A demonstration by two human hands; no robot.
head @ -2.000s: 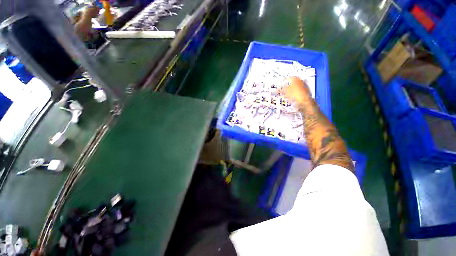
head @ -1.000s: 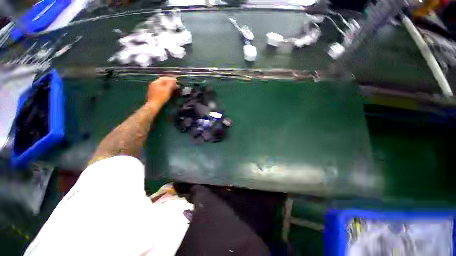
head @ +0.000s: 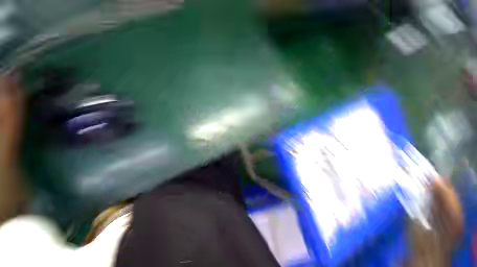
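Note:
The picture is heavily blurred. The pile of black pieces [head: 57, 112] lies on the green bench top at the left. My left hand [head: 8, 104] is at the left edge beside the pile, partly cut off; its fingers cannot be made out. My right hand [head: 447, 201] is at the far right, beyond the right side of the blue crate [head: 308, 219]. White corded pieces [head: 418, 180] show as a streaked bundle at its fingers, and the hand seems closed on them. More white pieces [head: 340, 161] fill the crate.
The green bench top [head: 172, 68] ends at a front edge above my dark-clothed lap [head: 188, 224]. A blurred rail [head: 57, 26] runs along the upper left. A second blue container with a pale inside [head: 282, 229] stands below the crate.
The view has turned right and down, bringing the crate fully in. My right hand has come into view at the crate's far side. My left hand now shows at the left edge.

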